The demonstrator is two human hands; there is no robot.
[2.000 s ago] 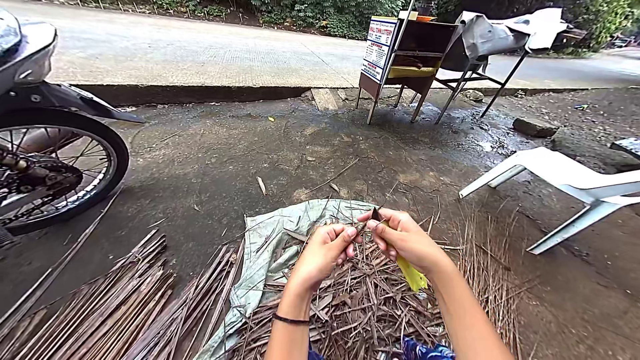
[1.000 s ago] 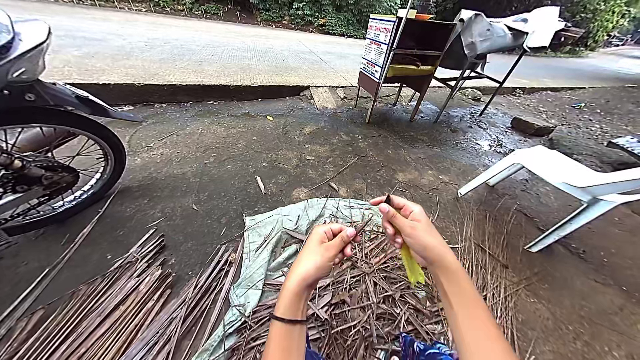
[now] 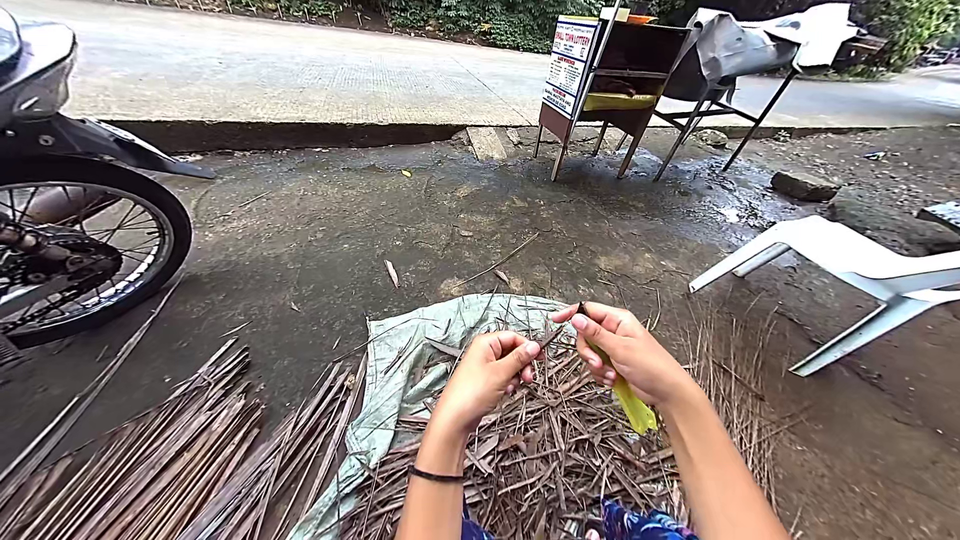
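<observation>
My left hand [image 3: 496,367], with a dark band at its wrist, pinches a thin brown piece of dried leaf [image 3: 550,339] between thumb and fingertips. To its right, my right hand [image 3: 619,349] is closed around a small tool whose dark tip shows above the thumb; a yellow strip [image 3: 634,405] hangs below the palm. The tool's kind cannot be told. Beneath both hands lies a heap of dried leaf scraps [image 3: 555,442] on a pale green woven sack [image 3: 390,375]. Long dried palm leaves [image 3: 172,450] lie at the lower left, and thin leaf midribs [image 3: 727,375] lie right of the heap.
A motorcycle wheel [image 3: 176,232] stands at the left. A white plastic chair [image 3: 847,262] is at the right. Farther off are a wooden stand [image 3: 630,112] with a printed sign, a covered table [image 3: 750,52], a stone [image 3: 805,186] and the concrete road [image 3: 315,75].
My two hands were together two seconds ago and are now a little apart. The yellow strip remains at my right hand.
</observation>
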